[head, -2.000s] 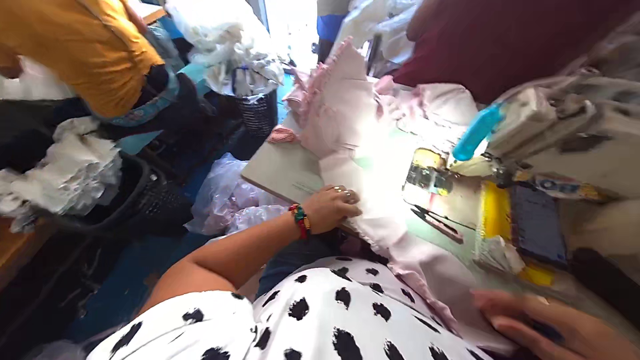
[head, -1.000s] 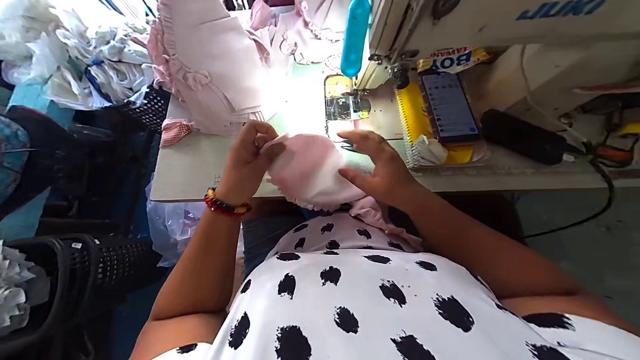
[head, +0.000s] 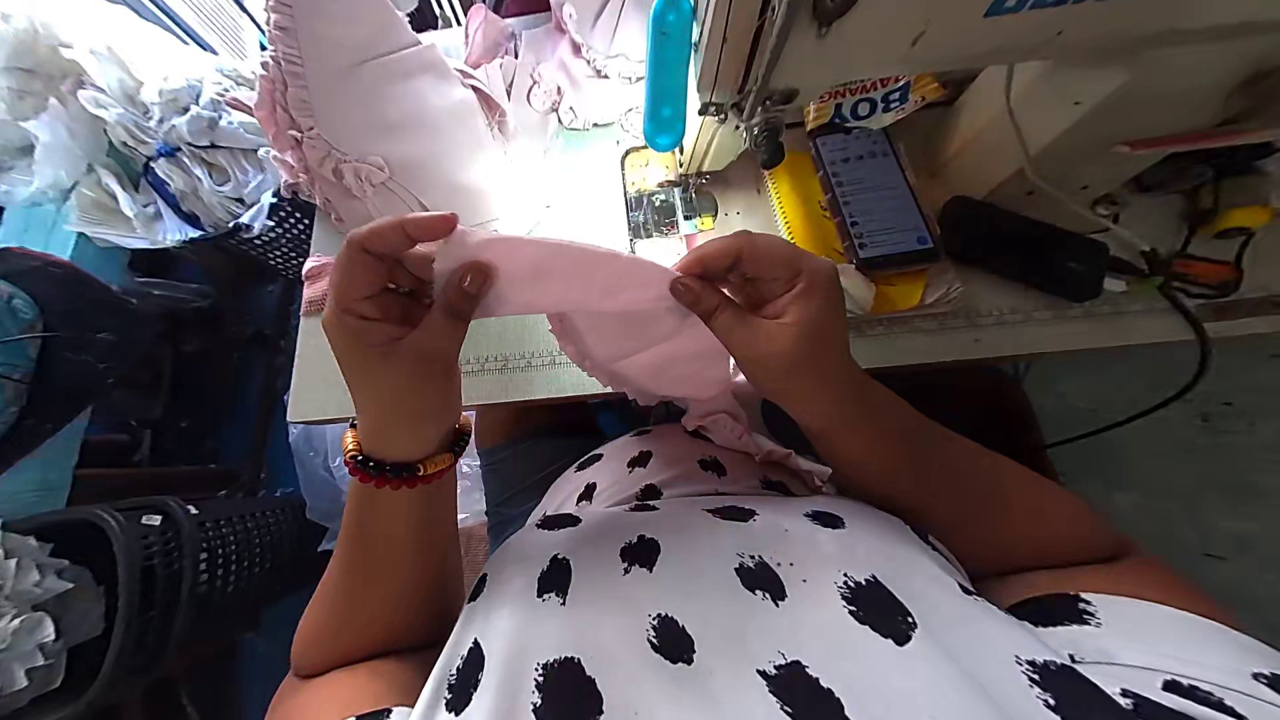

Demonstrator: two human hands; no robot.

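Note:
My left hand [head: 400, 300] and my right hand [head: 765, 300] each pinch one end of a pink fabric piece [head: 575, 275], stretched between them above the table's front edge. A ruffled pink part [head: 650, 355] hangs from it toward my lap. Behind the piece stands a sewing machine [head: 740, 60], its metal plate [head: 655, 200] under bright light. More pink fabric with a ruffled edge [head: 390, 110] lies on the table beyond my left hand.
Right of the needle area lie a yellow notepad [head: 800, 205], a lit phone [head: 872, 195] and a black case [head: 1022, 248]. A black cable [head: 1190, 370] hangs off the table. Black plastic baskets [head: 170, 590] and bundled white material [head: 170, 150] stand at left.
My right hand has come up from the lower right to the fabric. Both hands have spread apart since one second ago, and the piece between them is drawn out. The view has turned.

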